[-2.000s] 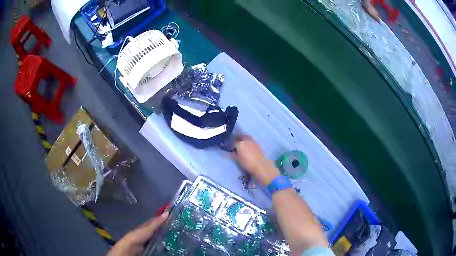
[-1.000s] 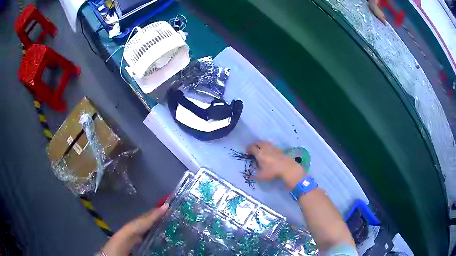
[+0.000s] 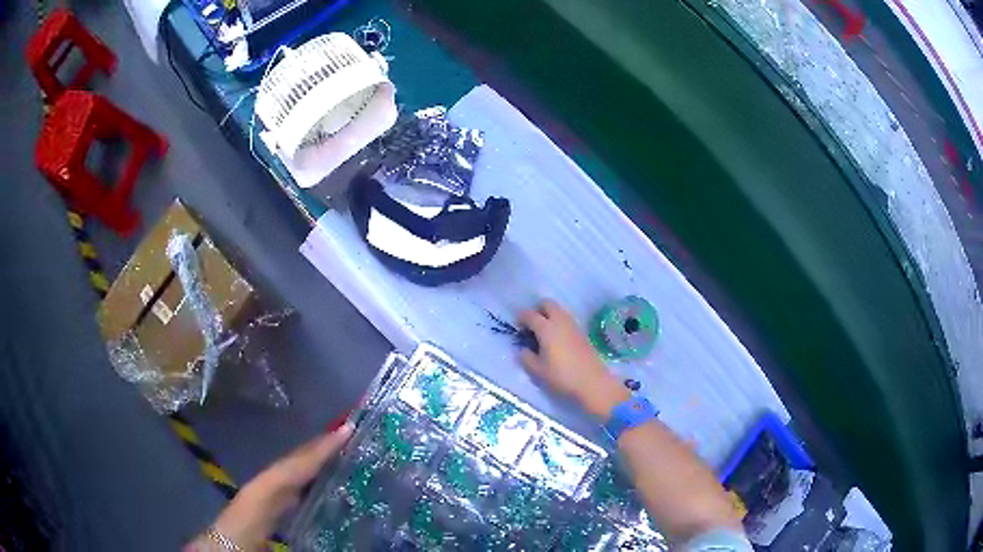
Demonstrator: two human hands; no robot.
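Observation:
Clear blister trays (image 3: 453, 474) with small green circuit boards in their pockets lie at the bottom centre, partly cut off by the frame's edge. My left hand (image 3: 296, 469) grips the trays' left side. My right hand (image 3: 558, 347) is on the white sheet (image 3: 561, 226), its fingers closed on a bundle of thin dark wired components (image 3: 504, 327). The fingers hide part of the bundle. A green solder wire reel (image 3: 625, 328) lies just right of my right hand.
Ahead are a black-and-white curved item (image 3: 429, 239), a crinkled silver bag (image 3: 440, 151) and a white fan (image 3: 327, 106). A blue bin (image 3: 767, 458) is at the lower right. A carton (image 3: 178, 307) and red stools (image 3: 92, 156) stand on the floor at left.
My right hand has moved from the reel side to the wires and closed on them; the reddish strands near it no longer show. My left hand still holds the trays. The view has shifted slightly.

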